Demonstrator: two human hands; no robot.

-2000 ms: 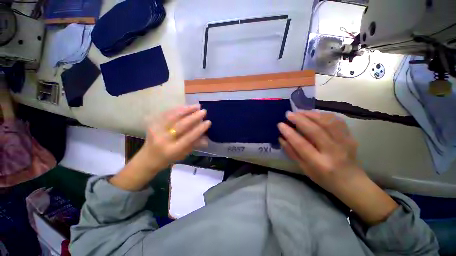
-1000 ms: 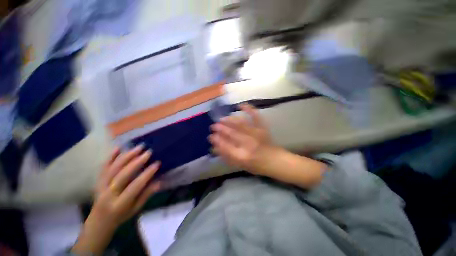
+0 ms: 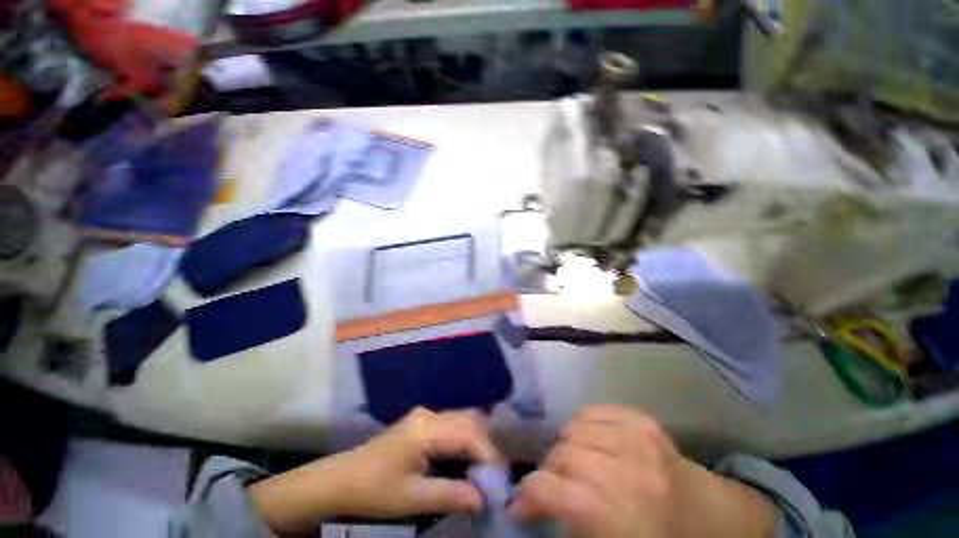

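Note:
The clear template lies open on the table, with an orange-brown strip along its hinge and a dark-edged U-shaped slot above. A dark flap piece lies on its lower part, under a thin red line. My left hand and my right hand are close together below the template, at the table's front edge. Their fingers pinch a small light blue-grey piece between them. It is blurred and mostly hidden by the fingers.
Dark flap pieces and a dark stack lie left. Light pieces lie upper left and right of the needle. The sewing machine stands behind. A dark strip lies right of the template. Scissors lie far right.
Both hands have left the dark flap piece on the template and come together nearer my body, now holding a small light piece. The camera view has tilted up, showing more of the table's back.

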